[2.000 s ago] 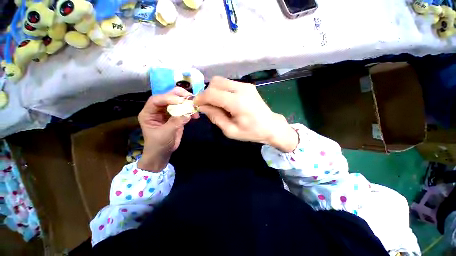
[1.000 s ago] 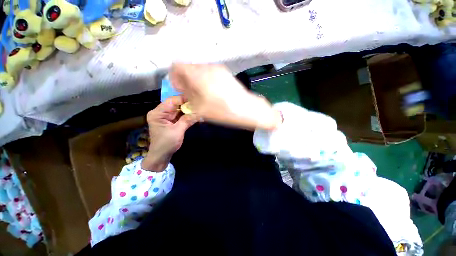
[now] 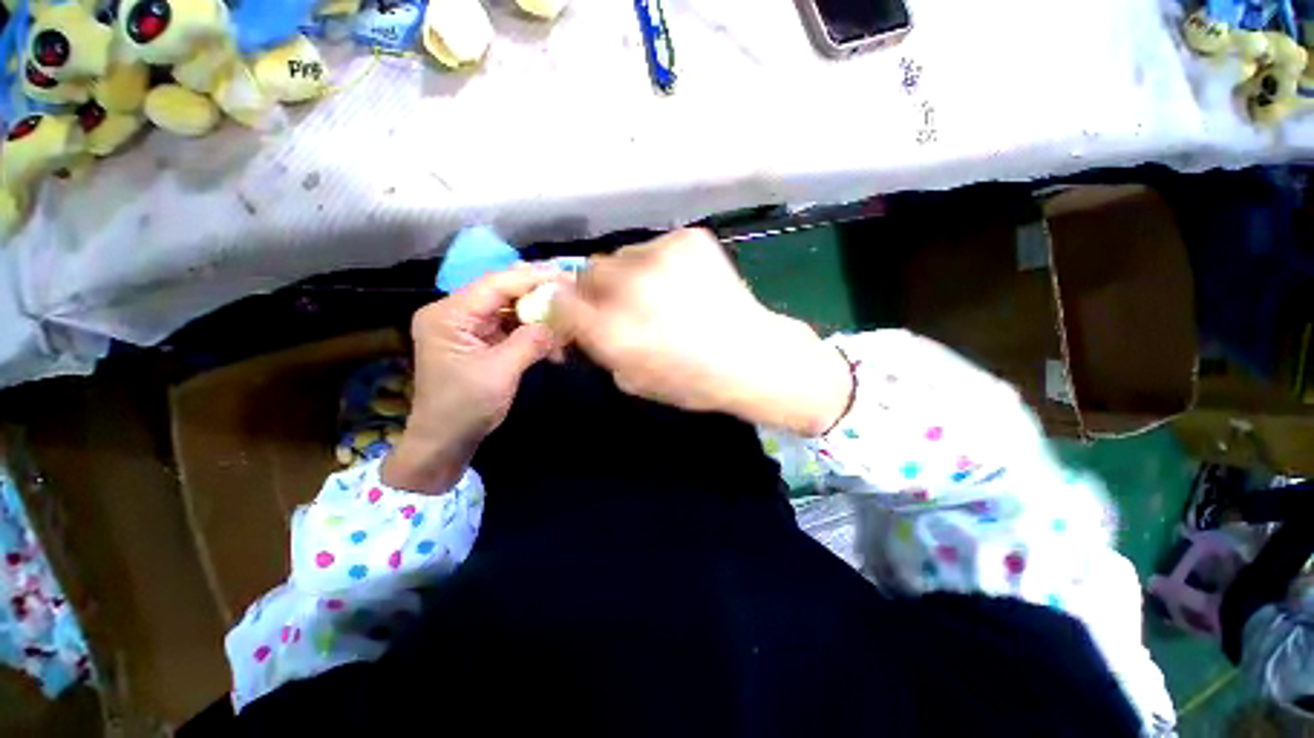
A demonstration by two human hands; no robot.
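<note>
A small pale yellow end piece [image 3: 536, 304] is pinched in the fingertips of my left hand [image 3: 468, 361]. A light blue fabric piece [image 3: 479, 257] sticks up just above my left hand, near the table edge. My right hand [image 3: 670, 320] is close at the right side of the yellow piece, its fingers curled together and slightly blurred. No needle or thread can be made out in its fingertips, so I cannot tell what they hold.
The white-covered table [image 3: 577, 137] bears plush toys [image 3: 173, 65] at left and more [image 3: 1254, 58] at far right. Blue-handled snips [image 3: 656, 43] and a phone [image 3: 859, 20] lie at the back. Cardboard boxes [image 3: 1124, 310] stand below. Part of a person [image 3: 1275, 577] shows at lower right.
My right hand swept up over the left hand one second ago and is now back lower, beside the yellow piece. My left hand keeps its pinch. The eye-like patch seen earlier is no longer visible.
</note>
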